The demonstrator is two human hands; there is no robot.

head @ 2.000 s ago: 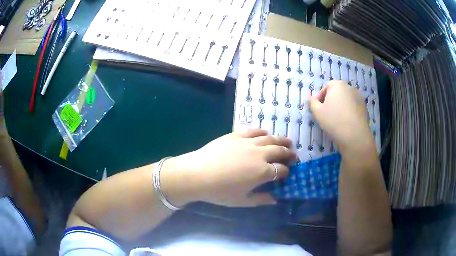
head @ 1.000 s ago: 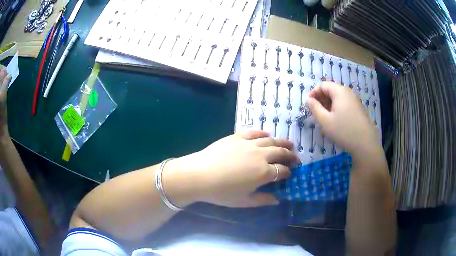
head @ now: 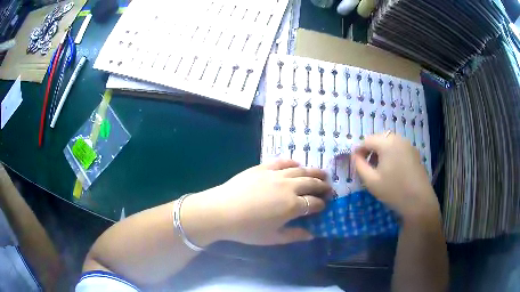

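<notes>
A white board [head: 275, 154] with rows of dark dumbbell-shaped metal parts [head: 322, 118] lies in front of me at the right. A blue dotted sheet [head: 359, 217] covers its near edge. My left hand [head: 271, 202], with a ring and a bracelet, lies palm down over the board's near left corner and the sheet's left end, its underside hidden. My right hand [head: 393, 168] is over the right part of the board. Its thumb and index finger are pinched on a small metal piece [head: 344, 154] above the third row.
A second white board [head: 171, 45] lies at the back. A clear zip bag [head: 98, 145] with green labels and red and white pens [head: 67, 91] are at the left. Metal pieces lie on cardboard [head: 20, 60]. Tall board stacks [head: 479, 142] stand at the right. Another person's arm [head: 25, 225] shows at left.
The view has shifted slightly. My right hand has moved down toward the near rows, with the small piece now at its fingertips. My left hand stays on the board. The other person's hand has left the left edge.
</notes>
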